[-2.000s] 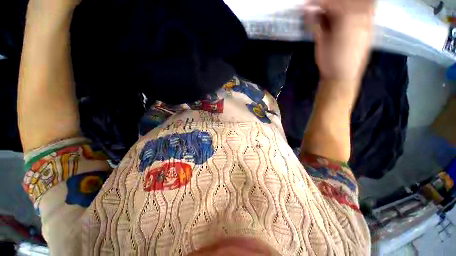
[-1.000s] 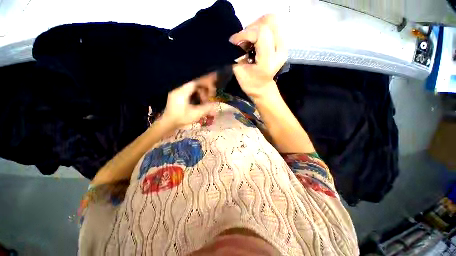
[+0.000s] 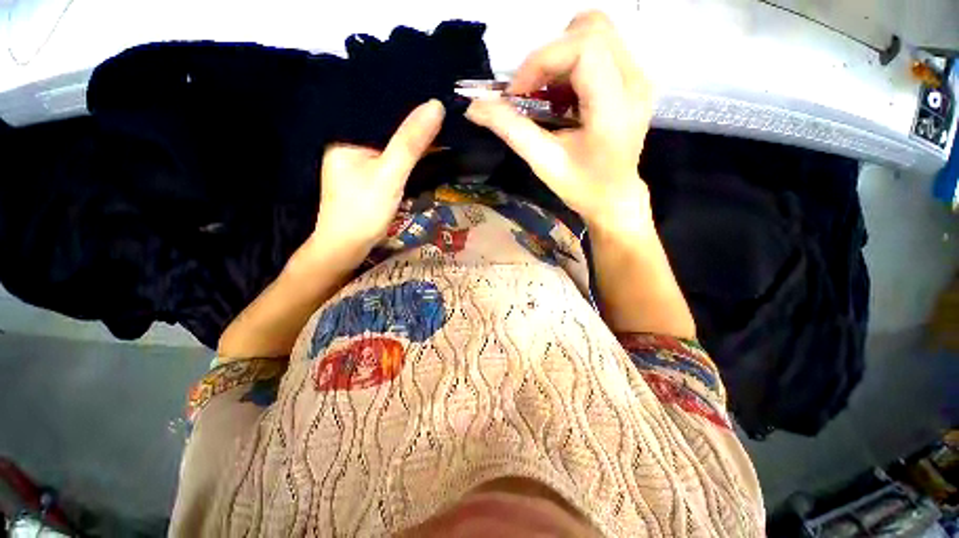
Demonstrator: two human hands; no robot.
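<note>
A dark garment piece lies over the table edge left of centre, its upper end bunched near the hands. My left hand holds the cloth from below, thumb raised along its edge; its other fingers are hidden. My right hand holds red-handled thread snips, silver blades pointing left at the cloth edge, close to my left thumb tip. Whether the blades touch a thread cannot be seen.
The white machine table has a printed scale along its front edge. Black garment piles hang at the left and right. Grey floor shows on both sides. Crates or racks stand at the lower right.
My right hand came down from the table to the cloth, then moved slightly right with the snips now clearly visible. My left hand steadied at the cloth, which now lies lower at its upper end.
</note>
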